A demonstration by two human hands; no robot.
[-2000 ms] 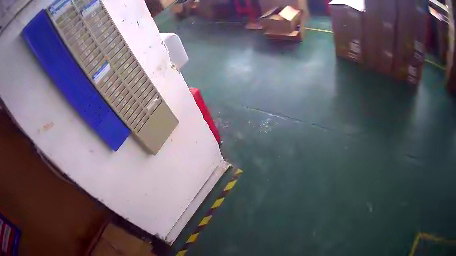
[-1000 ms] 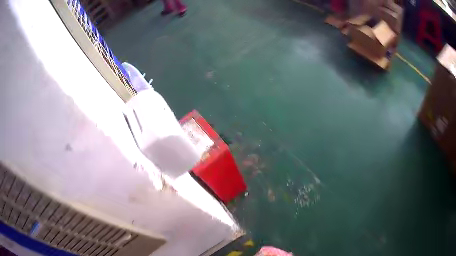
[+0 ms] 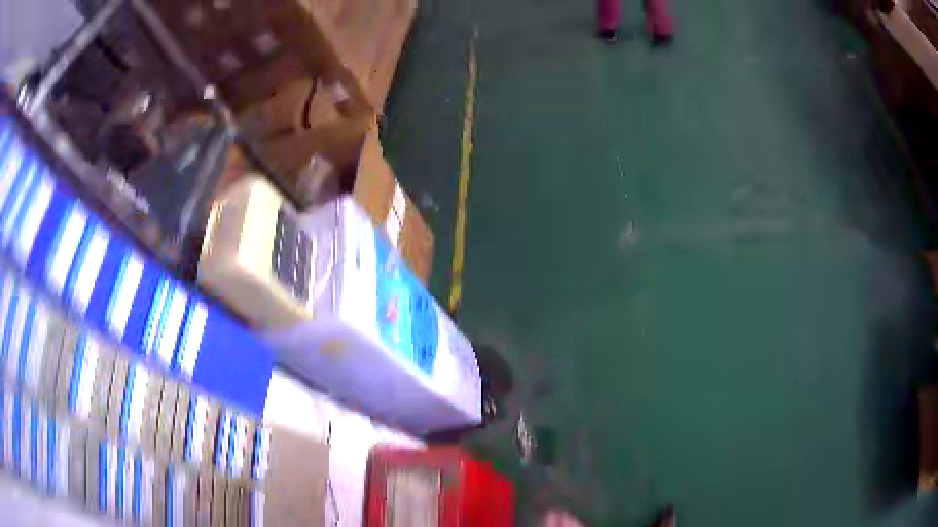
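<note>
Neither of my hands can be made out. A blurred pinkish shape (image 3: 561,518) is cut off by the bottom edge; I cannot tell what it is. Nearest to me are a blue card rack (image 3: 231,360) and a beige card rack (image 3: 293,473) at the lower left, filled with upright cards. Beyond them is a cream device (image 3: 247,252) with a dark panel. Beside it stands a white box-like unit (image 3: 422,381) with a bright blue side. A red box (image 3: 478,499) with a pale panel is at the bottom.
Brown cartons (image 3: 396,57) and a metal frame (image 3: 77,139) are at the upper left. A yellow line (image 3: 465,175) runs along the green floor (image 3: 741,340). A person's pink-clad legs (image 3: 658,19) are at the top. Brown objects (image 3: 910,46) line the right edge.
The view has swung left along the white wall. The cream device, white-and-blue unit and cartons have come into view, and the red box sits lower. The open carton has left the picture.
</note>
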